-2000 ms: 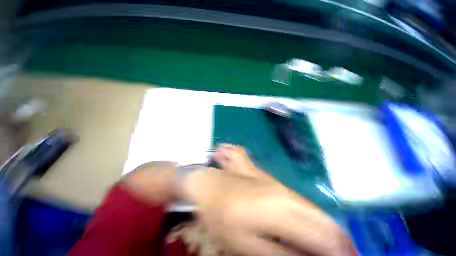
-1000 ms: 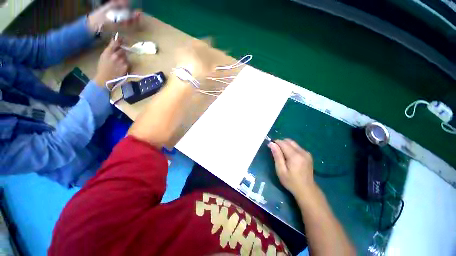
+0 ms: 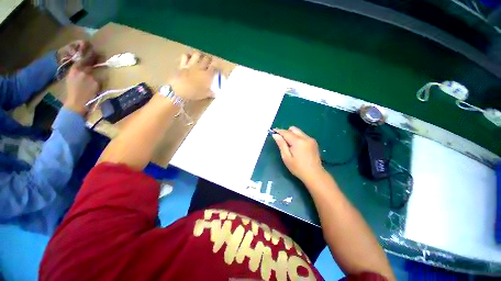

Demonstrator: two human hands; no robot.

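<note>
My left hand (image 3: 193,76), slightly blurred, is over the brown board beside the white sheet, with a white-and-blue handheld unit (image 3: 218,81) in its grip on the right side; the fingers partly hide it. My right hand (image 3: 298,151) pinches a small dark-tipped plug (image 3: 272,131) at the border of the white sheet (image 3: 220,131) and the green mat (image 3: 335,129). A thin black cable (image 3: 338,163) shows to the right of this hand. The plug and the unit are apart.
Right of my right hand stand a black box (image 3: 376,156) and a round metal-faced part (image 3: 372,114). Units with straps (image 3: 453,89) lie on the green belt. At left, a neighbour's hands (image 3: 81,82) work near a black multi-port box (image 3: 127,101).
The view has shifted, so the bench appears further left. The loose white straps beside my left hand no longer show there; a white-and-blue unit now shows at it. My right hand still pinches the plug.
</note>
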